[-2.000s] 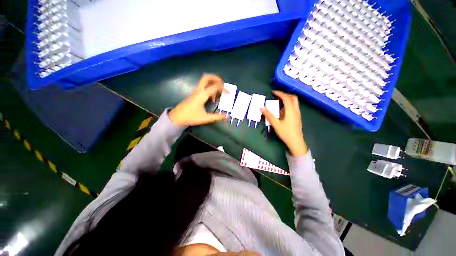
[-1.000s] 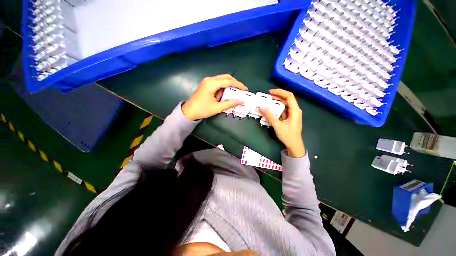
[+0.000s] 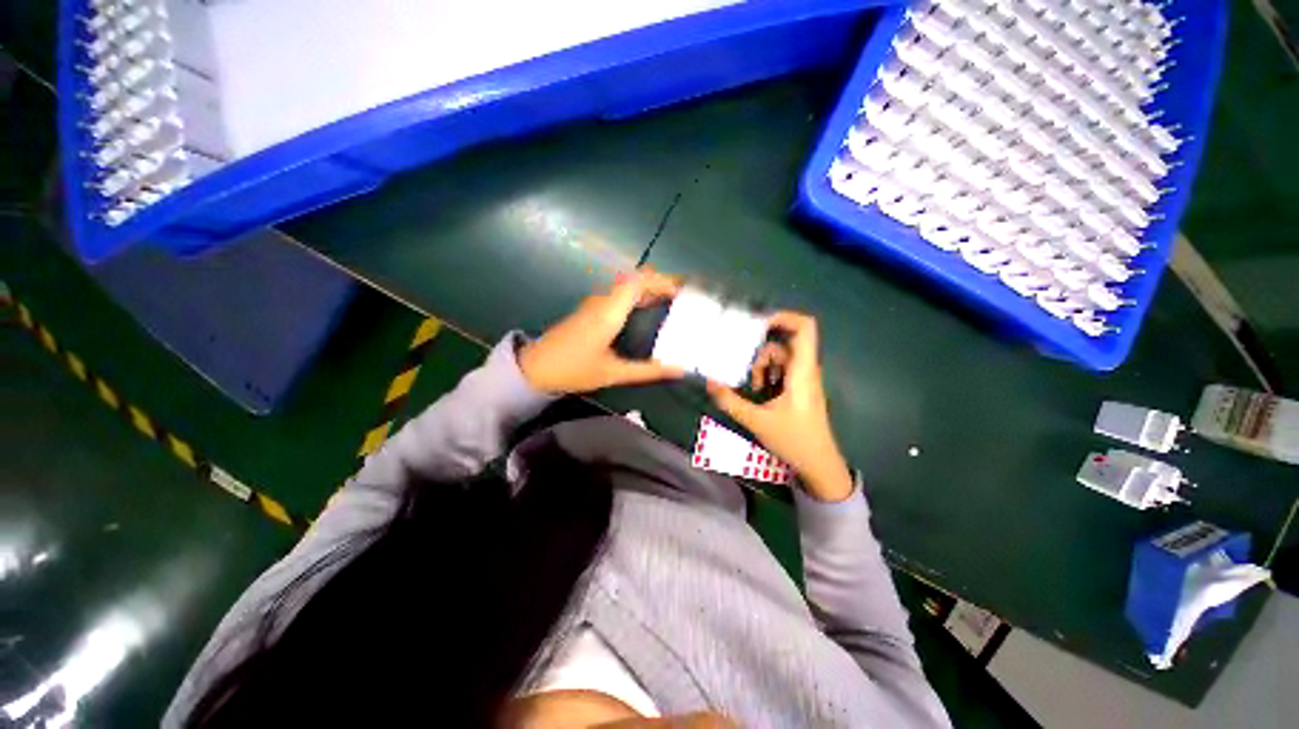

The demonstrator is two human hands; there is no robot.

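Note:
A row of white power adapters [image 3: 708, 336] is held between my two hands above the dark green table. The row is blurred, so single adapters and their pins cannot be told apart. My left hand [image 3: 610, 339] grips the row's left end, with fingers at the top and thumb below. My right hand [image 3: 788, 403] grips its right end in the same way. Both hands are bare.
A large blue tray [image 3: 470, 121] with a white liner and upright adapters lies at upper left. A smaller blue tray [image 3: 969, 292] packed with adapters lies at upper right. A red-dotted label sheet [image 3: 734, 452], two separate adapters [image 3: 1133, 480], a bottle [image 3: 1251, 420] and a wipes box [image 3: 1182, 577] also lie there.
The separate adapters were first gathered into one row between my hands. Both hands have since moved lower, closer to my body, and the row is turned to show a broad white face.

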